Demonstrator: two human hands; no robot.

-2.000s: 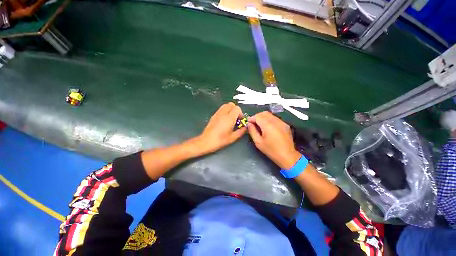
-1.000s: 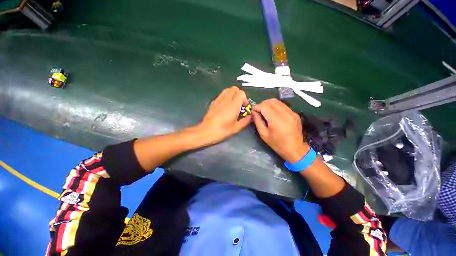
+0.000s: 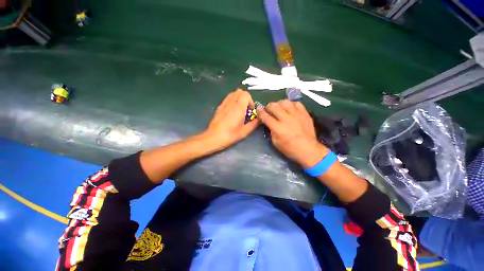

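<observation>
My left hand [image 3: 230,119] holds a small yellow-and-black wound part [image 3: 251,114] between thumb and fingers, above the green belt. My right hand [image 3: 291,129] is beside it, its fingertips touching or almost touching the part. Its fingers are curled and hide whatever may be between them. A loose pile of small black pieces [image 3: 342,135] lies just right of my right hand, partly hidden by it. A similar yellow-and-black part [image 3: 60,94] lies on the belt at the left, and another small yellow one [image 3: 81,18] is farther off.
White strips [image 3: 265,81] lie crossed over the near end of a blue-violet strip [image 3: 275,24]. An open clear bag [image 3: 448,153] with black pieces is at the right, below a metal bar [image 3: 440,82]. A person's blue sleeve [image 3: 451,241] shows at the lower right.
The view has shifted, and a second small yellow part shows at the far left. Both hands stay together at the held part; my right fingers have shifted slightly around it.
</observation>
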